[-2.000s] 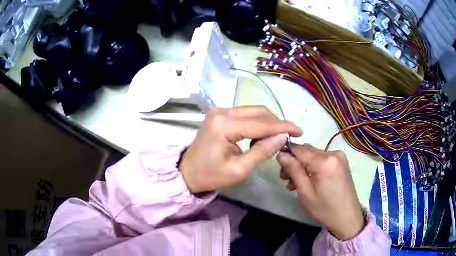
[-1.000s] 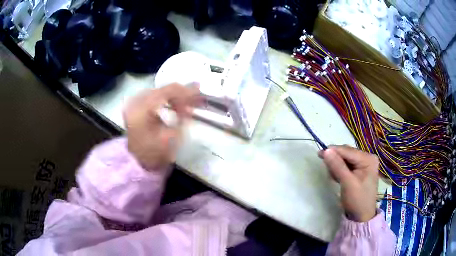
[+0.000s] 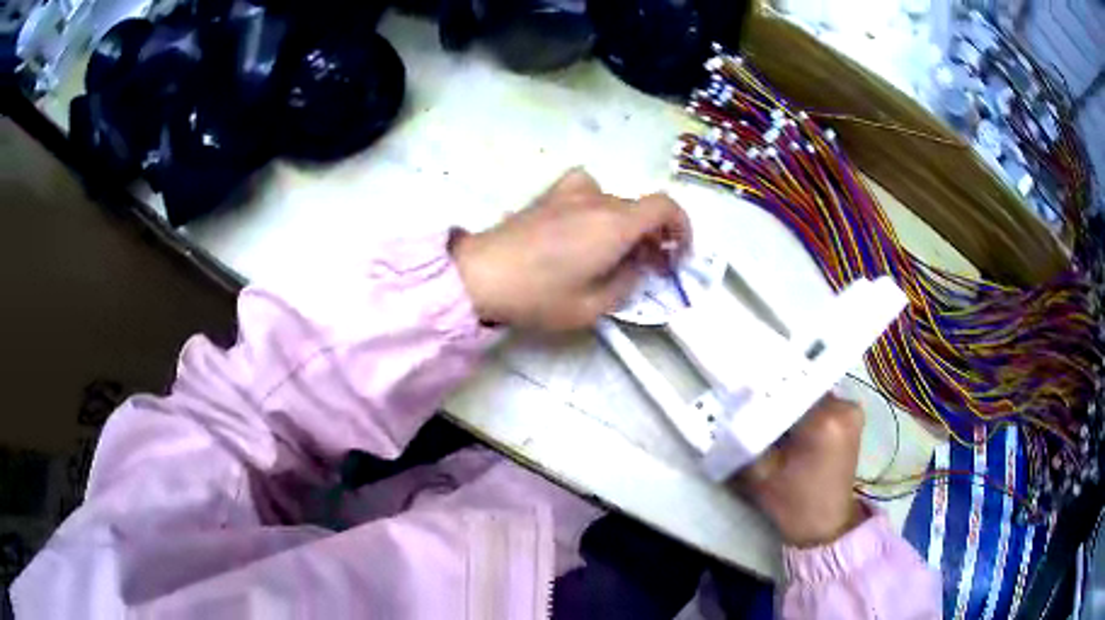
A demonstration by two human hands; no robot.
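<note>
The white plastic bracket [image 3: 757, 363] lies tilted over the bench, its squarish box to the right and its round disc end to the left. My right hand [image 3: 814, 466] holds the box end from behind and below; its fingertips are partly hidden by the box. My left hand [image 3: 570, 252] is over the disc end, its fingertips pinching the end of a short dark wire harness [image 3: 679, 288] that comes up at the disc. A thin wire [image 3: 891, 424] trails out beside my right hand.
A long bundle of coloured harnesses [image 3: 848, 230] lies to the right, beside a brown carton tray [image 3: 897, 121] with white parts. Black shells [image 3: 339, 95] are piled at the back left. Blue-and-white striped packaging [image 3: 969, 521] is at the lower right. The bench edge [image 3: 533, 460] runs along my front.
The bracket has moved right and towards me and turned, its box now in my right hand. My left hand has gone to the disc end and grips the harness end there.
</note>
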